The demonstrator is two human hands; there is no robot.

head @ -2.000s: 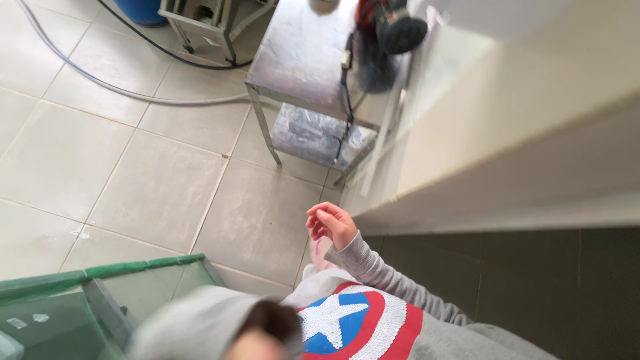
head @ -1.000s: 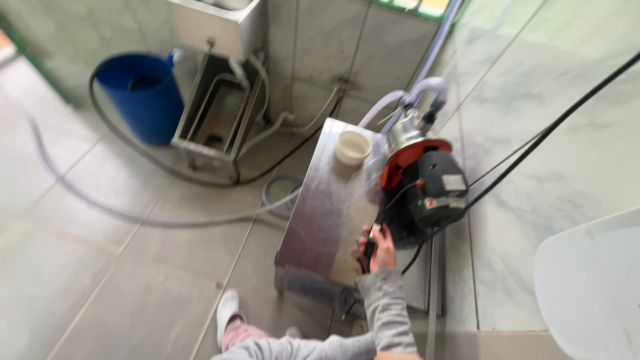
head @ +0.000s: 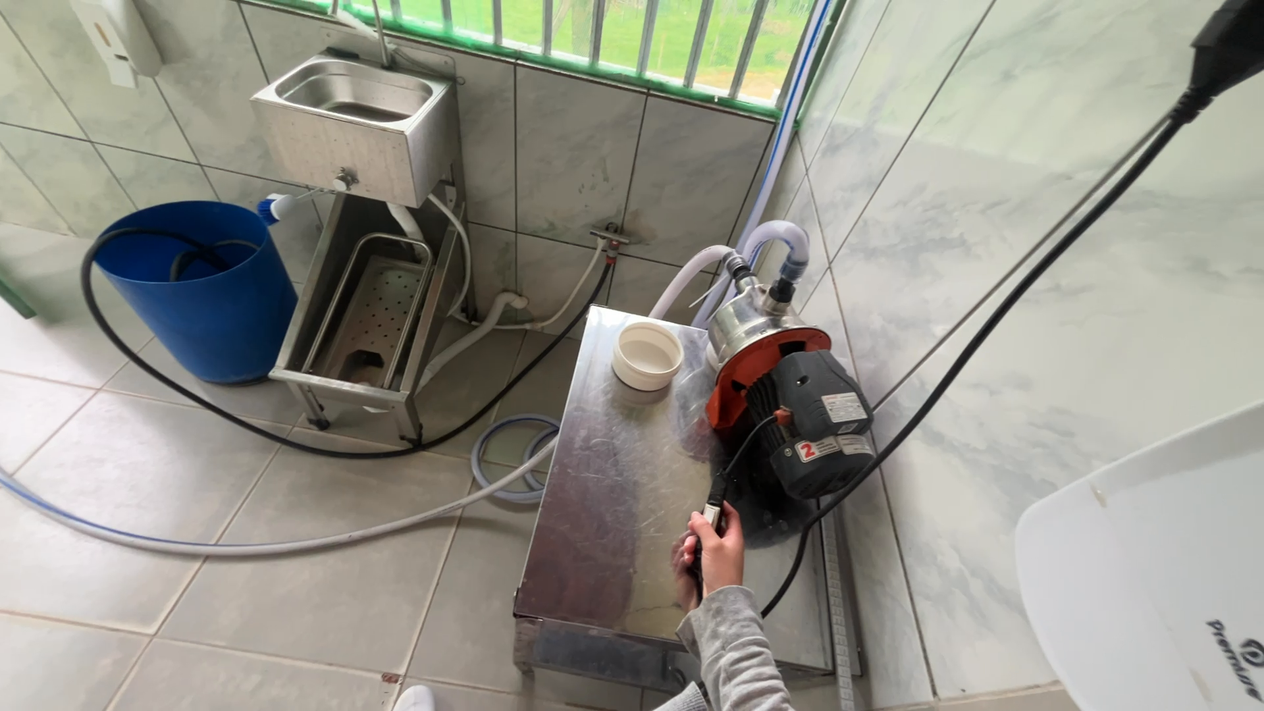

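My right hand [head: 715, 553] is closed around a dark cable connector [head: 711, 513] with a pale section, over the front right of a stainless steel table [head: 612, 513]. From the connector a short black cable runs up to the motor of an electric water pump [head: 800, 405], which has a steel head and a red-orange bracket. The pump stands on the table's right side. A round white plastic container [head: 647, 357] sits near the table's back edge. My fingers partly hide the connector. My left hand is out of view.
A steel sink [head: 346, 128] stands above a perforated boot-wash basin [head: 370, 316], beside a blue plastic bin [head: 202, 316]. A pale hose [head: 326, 543] and a black hose [head: 197, 395] lie across the tiled floor. A black cable [head: 948, 375] hangs at right, near a white plastic surface [head: 1155, 563].
Two seconds ago my right hand was in front of my body, away from the pump; one second ago it was at the cable by the pump. The view has swung up a lot.
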